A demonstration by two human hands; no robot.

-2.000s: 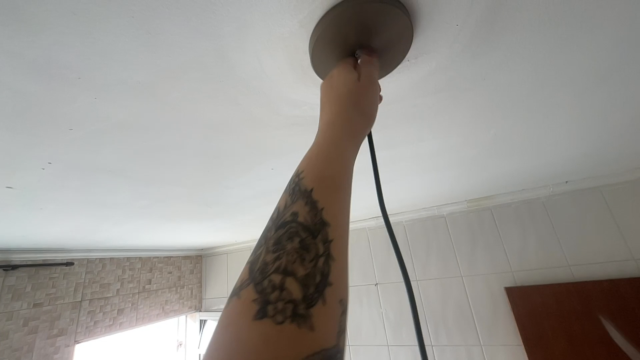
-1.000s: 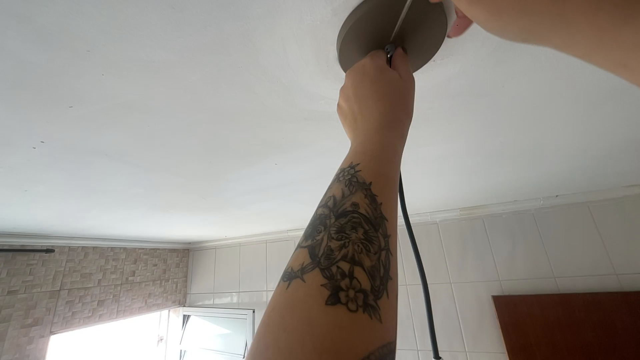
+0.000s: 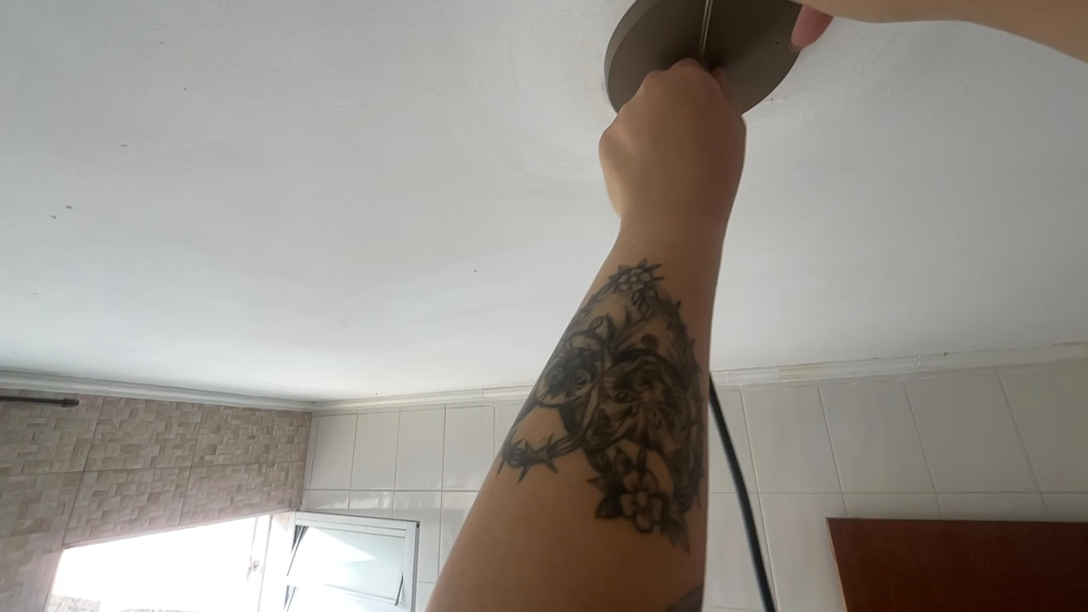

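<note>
A round grey-brown ceiling canopy [image 3: 752, 64] sits against the white ceiling at the top of the view. My left hand [image 3: 676, 140], on a tattooed forearm, is closed just under its middle; the fingers hide the cable's upper end and any fitting there. A black cable [image 3: 738, 476] hangs down from behind the forearm. One thin metal shaft [image 3: 705, 30], perhaps a screwdriver's, runs from the top edge to my left fingertips. My right hand [image 3: 820, 21] comes in from the upper right, a fingertip near the canopy's rim; most of it is cut off, so its grip is hidden.
White ceiling [image 3: 340, 212] meets white wall tiles [image 3: 799, 433] at a moulding. Beige patterned tiles [image 3: 144, 459] cover the left wall above a bright opening. A tilted window pane [image 3: 353, 557] stands beside it, and a reddish-brown panel [image 3: 960, 565] is at lower right.
My right hand, absent from the oldest frame, has come in at the upper right along with the thin metal shaft. My left hand stays at the canopy's middle.
</note>
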